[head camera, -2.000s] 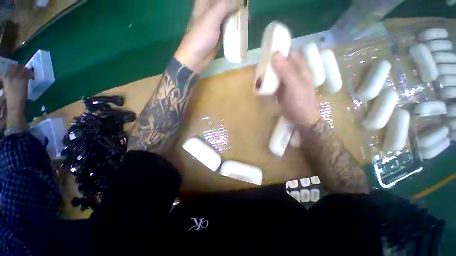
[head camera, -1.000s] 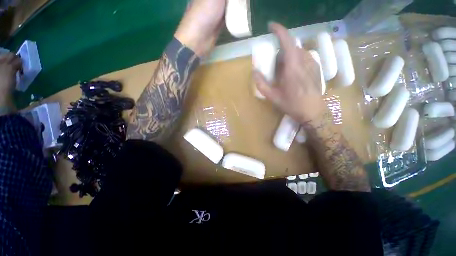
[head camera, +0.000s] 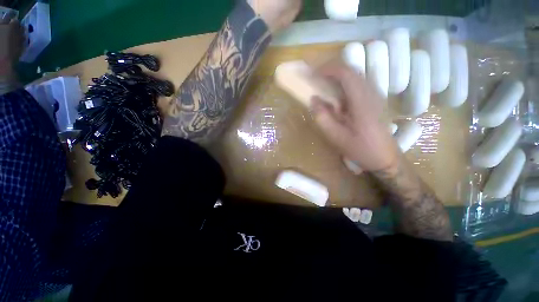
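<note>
My right hand (head camera: 354, 118), blurred, grips a white oblong half unit (head camera: 295, 81) above the bench. My left hand (head camera: 278, 9) is at the top edge over the belt and is cut off there, so its fingers are hidden. A white piece (head camera: 341, 8) is at the top edge, right of my left hand. One white half unit (head camera: 302, 187) lies on the bench close to my body. Upright white half units (head camera: 399, 61) stand side by side in a row at the back, right of my right hand. Another half unit (head camera: 408, 137) lies partly behind my right hand.
A tangled heap of black cables (head camera: 121, 124) lies at left, beside pale boxes (head camera: 62, 103) and a neighbour's checked sleeve (head camera: 29, 153). More white half units (head camera: 497, 141) lie on glossy clear plastic at right. Tiny white blocks (head camera: 357, 214) are at the near edge. The green belt (head camera: 159, 20) runs behind.
One of the two half units near my body is gone from its spot, and my right hand now holds a half unit. More half units stand in the back row. The view has shifted.
</note>
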